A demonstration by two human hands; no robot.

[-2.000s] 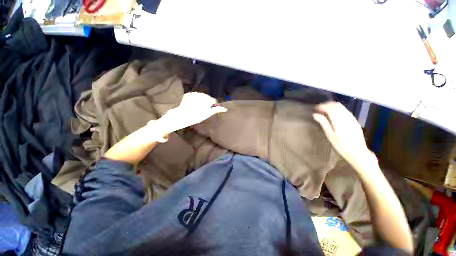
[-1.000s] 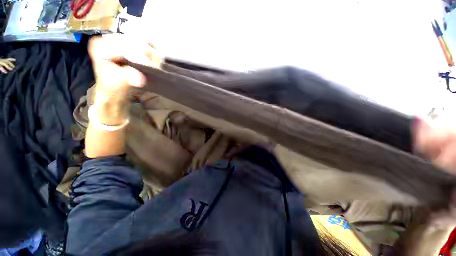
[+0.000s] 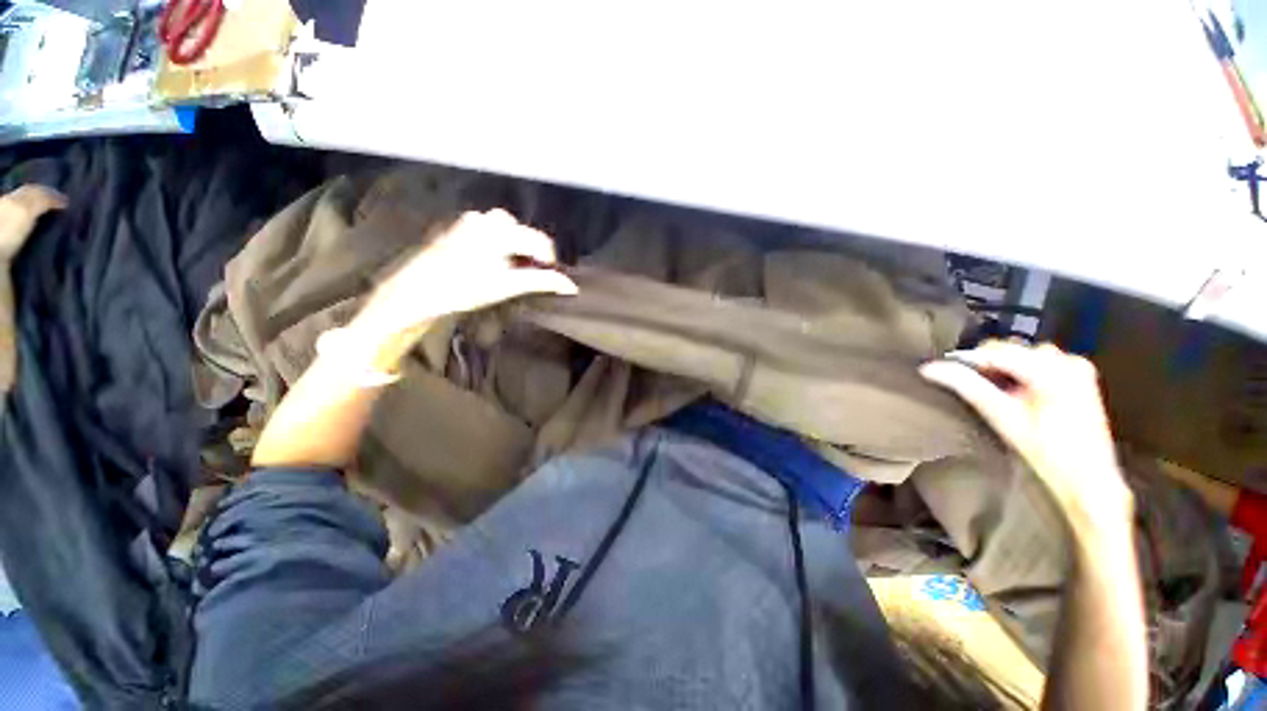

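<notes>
A brown garment (image 3: 625, 361) lies bunched across my lap, below the front edge of the white table. Its folded waistband or hem edge (image 3: 736, 322) runs as a band between my two hands. My left hand (image 3: 479, 278) pinches the band near its left end, thumb below and fingers curled above. My right hand (image 3: 1021, 396) is at the band's right end, with thumb and fingers curled at the cloth. The fingertips of both hands are partly blurred by glare.
The white table (image 3: 723, 125) spans the top. Red-handled scissors (image 3: 191, 25) lie on cardboard at upper left. Orange-handled snips (image 3: 1237, 86) lie at the right edge. Black cloth (image 3: 104, 347) is piled at left, with another person's hand (image 3: 25, 215). A box (image 3: 1160, 375) stands under the table at right.
The band was stretched wide and lifted over the table edge a second ago. Now it is lower, over my lap, and my hands are closer together. Another person's hand reaches further in at left.
</notes>
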